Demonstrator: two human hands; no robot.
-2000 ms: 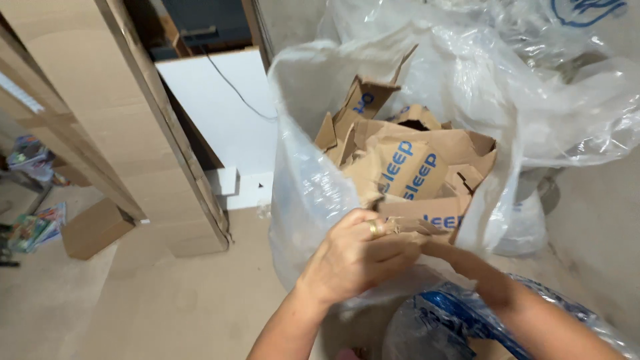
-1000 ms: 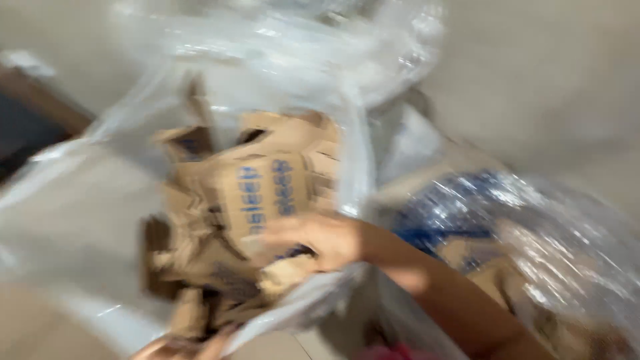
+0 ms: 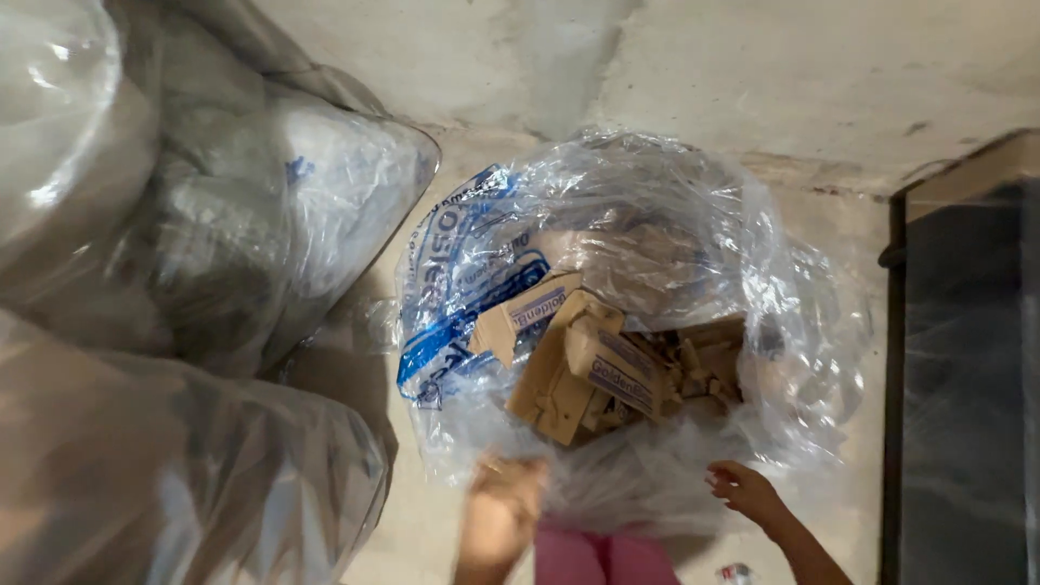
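Observation:
A clear plastic bag (image 3: 650, 203) with blue print lies open on the floor, its wrinkled film spread around torn cardboard pieces (image 3: 552, 390). My left hand (image 3: 504, 487) is blurred at the bag's near left edge; whether its fingers hold any film is not clear. To the right, my right hand (image 3: 741, 487) is by the near right edge of the film, fingers slightly bent and apart, with nothing seen in them. One printed cardboard piece (image 3: 621, 370) rests on top of the others near the bag's mouth.
Large filled plastic bags (image 3: 195, 244) crowd the left side. A pale wall (image 3: 731, 81) runs behind the bag. At the right stands a dark panel-like object (image 3: 963, 366) with a brown edge. A small item (image 3: 735, 574) lies on the floor near my right forearm.
The view has swung right, to the blue-printed bag. My hands, earlier at the white bag of cardboard, are now apart beside this other bag.

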